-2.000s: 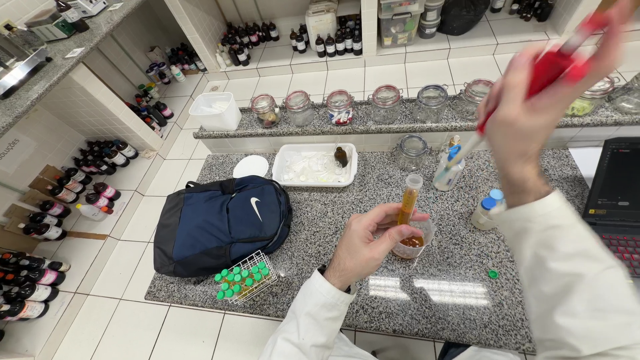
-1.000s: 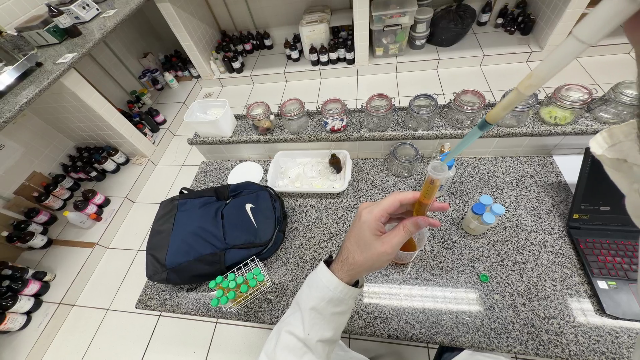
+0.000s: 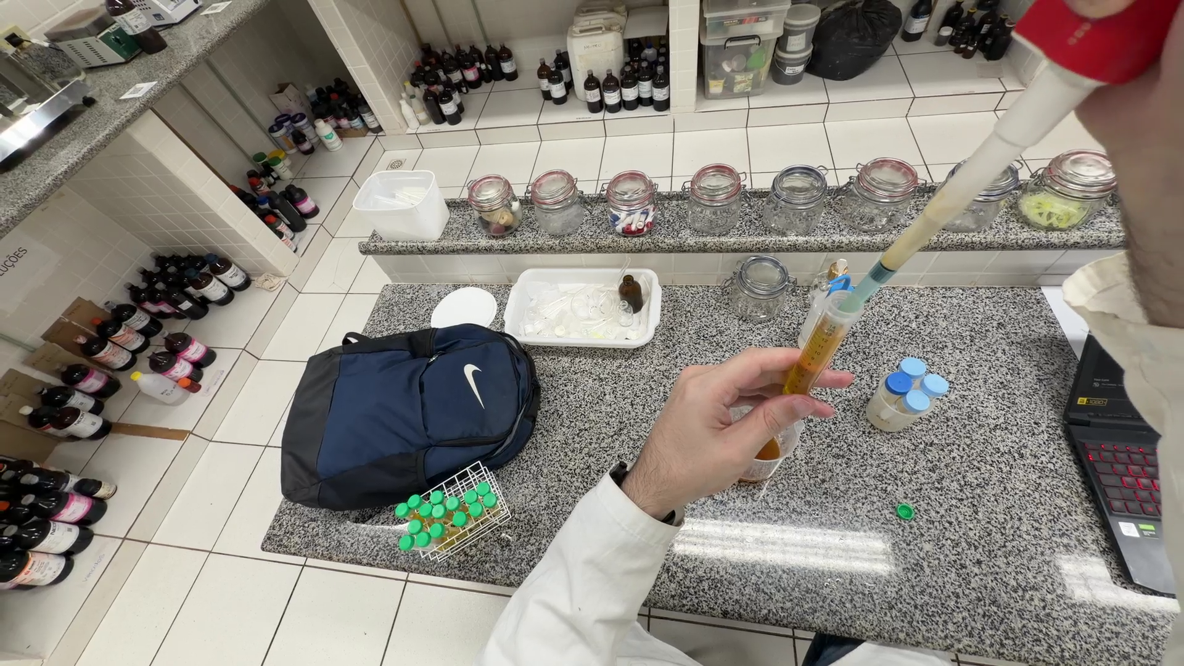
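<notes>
Between thumb and fingers, my left hand (image 3: 731, 416) grips a graduated clear tube (image 3: 819, 344) of amber liquid, tilted over a plastic cup (image 3: 770, 455) with brown liquid. My right hand (image 3: 1133, 120), cut off by the frame's edge, holds a pipettor with a red body (image 3: 1091, 42). Its long pipette (image 3: 962, 185) slants down, and its bluish tip (image 3: 868, 285) is at the tube's mouth. A loose green cap (image 3: 905, 511) lies on the granite bench. Blue-capped tubes (image 3: 906, 396) stand grouped in a container to the right of my left hand.
A wire rack (image 3: 462, 518) of green-capped tubes sits beside a navy backpack (image 3: 407, 412). Behind are a white tray (image 3: 583, 342) with small items and a clamp-lid glass jar (image 3: 760, 289). More jars line the granite ledge (image 3: 647, 239). A laptop (image 3: 1119, 462) is at the right.
My right hand has moved to the right and nearer the camera, and the pipette's tip is now at the tube's mouth. My left hand still holds the tube, now tilted more.
</notes>
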